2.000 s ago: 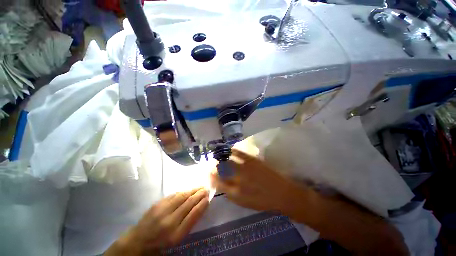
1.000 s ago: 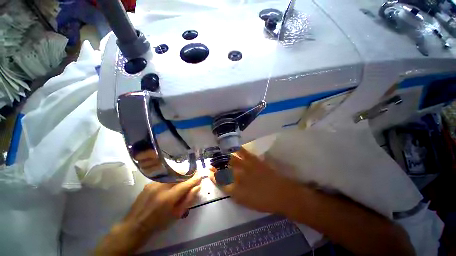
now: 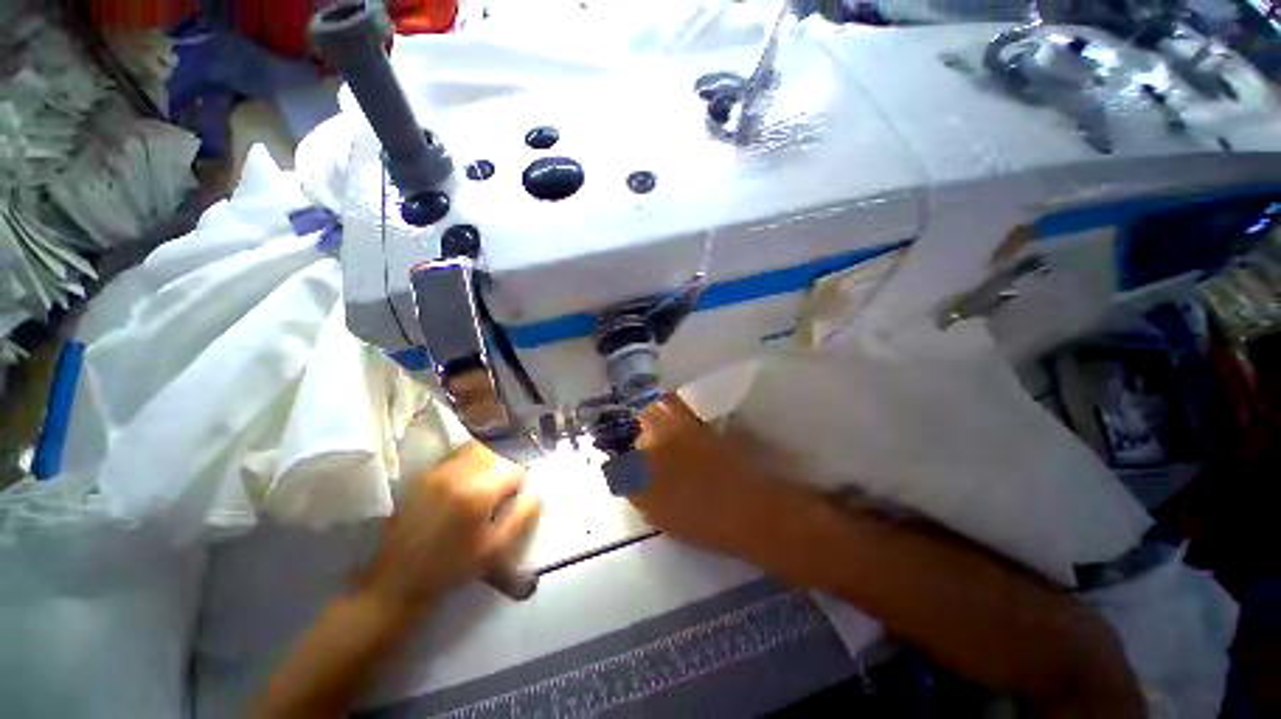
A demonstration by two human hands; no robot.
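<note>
The white sewing machine head (image 3: 562,253) stands in front of me. My left hand (image 3: 457,513) lies left of the needle area, at the edge of the rumpled white cloth (image 3: 330,457); its fingertips are blurred in the bright light. My right hand (image 3: 688,478) is behind and right of the dark round knob (image 3: 618,429), partly hidden by it. A white garment panel (image 3: 927,436) spreads right of the head, beyond my right forearm. The bright metal plate (image 3: 583,513) shows between my hands, with a dark slit edge. Whether either hand grips cloth is unclear.
A grey ruler strip (image 3: 618,667) runs along the front table edge. The shiny curved guard (image 3: 461,344) hangs on the head's left face. Stacks of pale cut pieces (image 3: 92,183) stand at the far left. A dark box of bits (image 3: 1131,421) is at the right.
My left hand has moved from the front of the needle area to its left, towards the rumpled cloth. More of the metal plate shows. My right hand stays near the knob.
</note>
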